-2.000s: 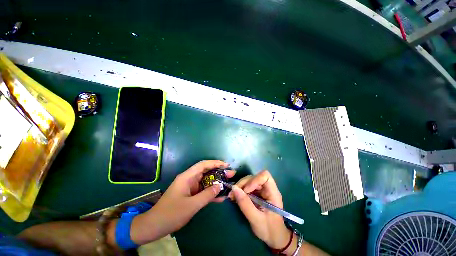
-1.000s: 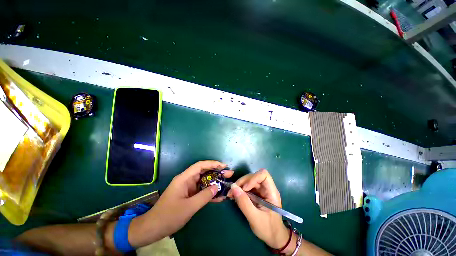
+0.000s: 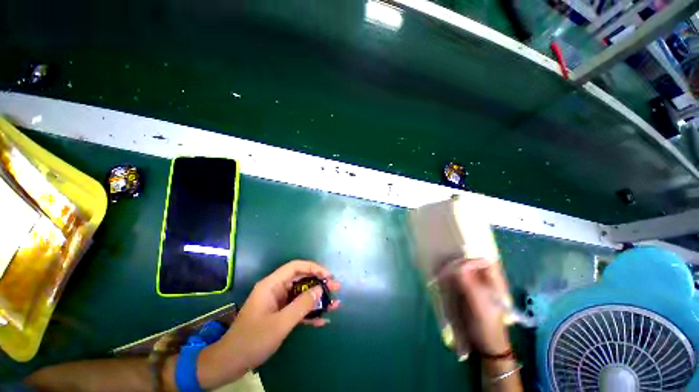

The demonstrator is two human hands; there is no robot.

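My left hand (image 3: 268, 325), with a blue wrist strap (image 3: 191, 360), holds a round black module (image 3: 310, 295) above the bench at the lower centre. The module has yellow patches and is partly covered by my fingers. My right hand (image 3: 477, 295) is blurred and lies over the striped adhesive sheet (image 3: 439, 233) at the right. The sheet is also blurred, and its stripes do not show clearly. I cannot tell whether my right hand grips the sheet, and the tweezers cannot be made out.
A smartphone (image 3: 199, 226) lies left of centre. Another module (image 3: 124, 181) sits beside the yellow tray (image 3: 98, 200) of amber bags. More modules (image 3: 454, 174) are beyond the white rail (image 3: 299, 167). A blue fan (image 3: 651, 264) stands at the right. A second sheet (image 3: 180, 329) lies beneath my left arm.
My right hand has left the module and moved right onto the striped sheet. My left hand still holds the module. The whole view has shifted somewhat.
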